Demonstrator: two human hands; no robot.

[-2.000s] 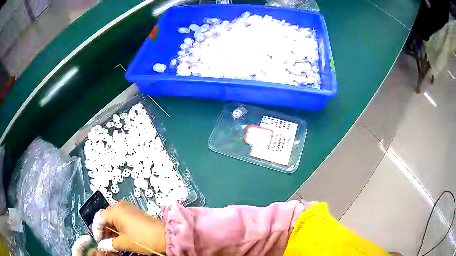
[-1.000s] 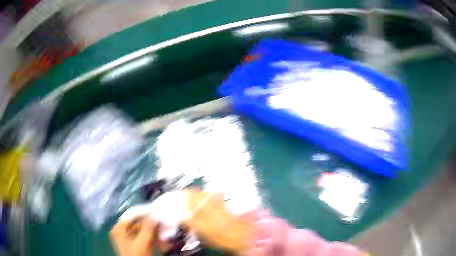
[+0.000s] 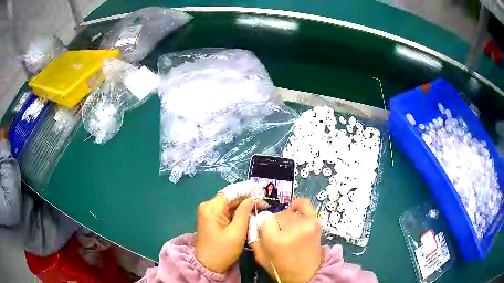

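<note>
My left hand (image 3: 221,229) and my right hand (image 3: 290,237) meet at the lower centre, with white wraps on thumbs and forefingers. A thin tan stick (image 3: 274,272) sticks out below my right hand. Whatever small part lies between the fingertips is hidden. A black smartphone (image 3: 272,179) showing a video stands just behind the hands. White round discs (image 3: 337,149) with small holes lie heaped on a clear tray (image 3: 362,241) to the right. A large clear bag (image 3: 215,105) of clear pieces lies behind and left.
A blue bin (image 3: 436,171) with whitish-clear pieces stands at right, a small clear box (image 3: 423,221) with a label before it. A yellow tray (image 3: 72,74), small poly bag (image 3: 105,113) and blue tray (image 3: 27,124) lie far left. A person's grey sleeve (image 3: 8,188) is at the left edge.
The view has swung left, so the bin and discs sit further right and the yellow tray shows. Both hands are now in full view, fingertips together.
</note>
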